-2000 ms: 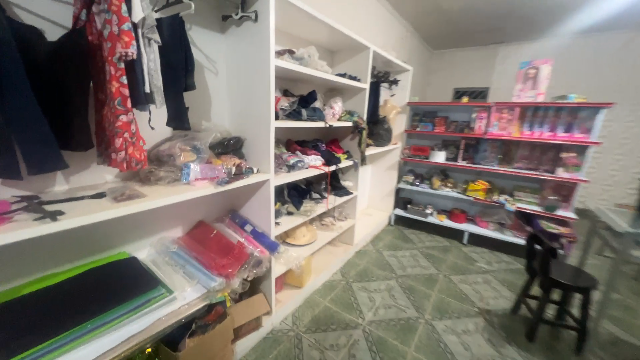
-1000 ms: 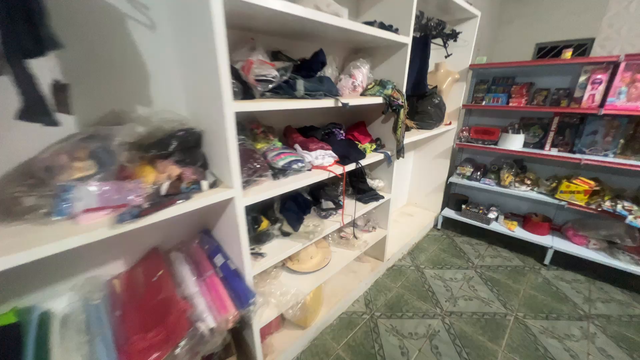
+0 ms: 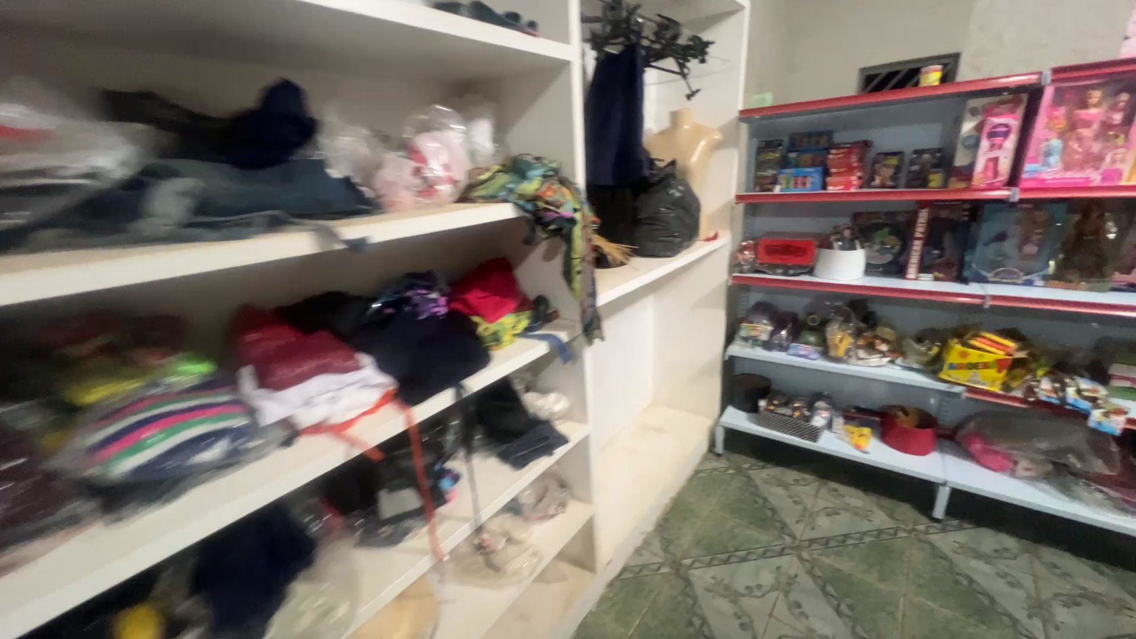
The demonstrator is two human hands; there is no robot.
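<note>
Neither of my hands shows in the head view. White shelves on the left hold folded dark clothes (image 3: 266,177), a pink and white item in clear plastic (image 3: 435,164) and a patterned cloth (image 3: 546,200) that hangs over a shelf edge. Below them lie a striped item in clear plastic (image 3: 169,435), red and white garments (image 3: 306,364), a black garment (image 3: 422,346) and a bright red cloth (image 3: 486,288). A red strap (image 3: 417,470) dangles from that shelf. Farther back, a black plastic bag (image 3: 667,213) stands beside a beige mannequin torso (image 3: 683,142), near black hangers (image 3: 652,40).
A metal shelf unit with red edges (image 3: 879,286) stands against the back wall, with boxed dolls (image 3: 1083,133), a white container (image 3: 840,263), a yellow box (image 3: 981,359) and a red round container (image 3: 908,429). Green patterned tiles (image 3: 799,550) cover the floor in front.
The view has moved closer to the shelves; the hanging clothes, the bagged colored sheets and the black stool seen earlier are out of frame.
</note>
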